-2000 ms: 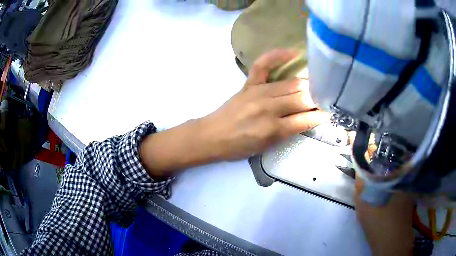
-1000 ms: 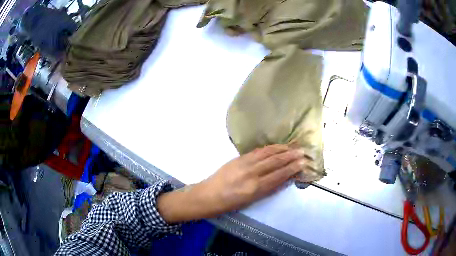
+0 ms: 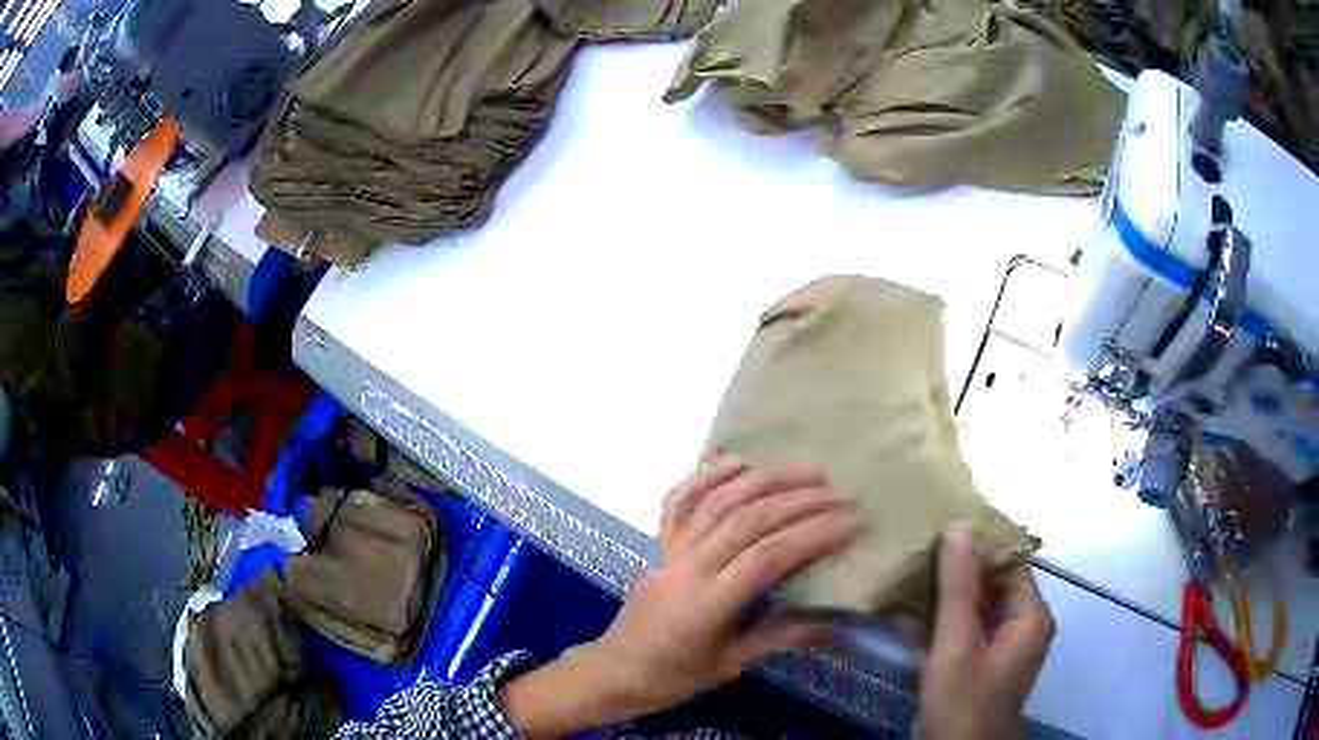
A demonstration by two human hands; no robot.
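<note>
An olive-khaki garment piece (image 3: 854, 412) lies on the white table at its near edge, left of the sewing machine's needle area. Its rounded end points away from me. My left hand (image 3: 745, 557) holds the piece's lower left edge, with the fingers on top and the thumb hidden below. My right hand (image 3: 988, 622) pinches the lower right corner between thumb and fingers. The white sewing machine head (image 3: 1157, 246) with a blue stripe stands to the right, away from both hands.
A thick pile of olive-brown cloth (image 3: 420, 130) lies at the upper left. Loose olive cloth (image 3: 926, 94) lies at the far edge. Red-handled scissors (image 3: 1209, 658) and a yellow loop (image 3: 1261, 636) lie at right. A blue bin (image 3: 470, 578) below the table holds folded khaki pieces.
The garment piece has moved away from the machine toward the table's near edge. My right hand has come into open view and grips its corner. The view has shifted, showing more of the bin.
</note>
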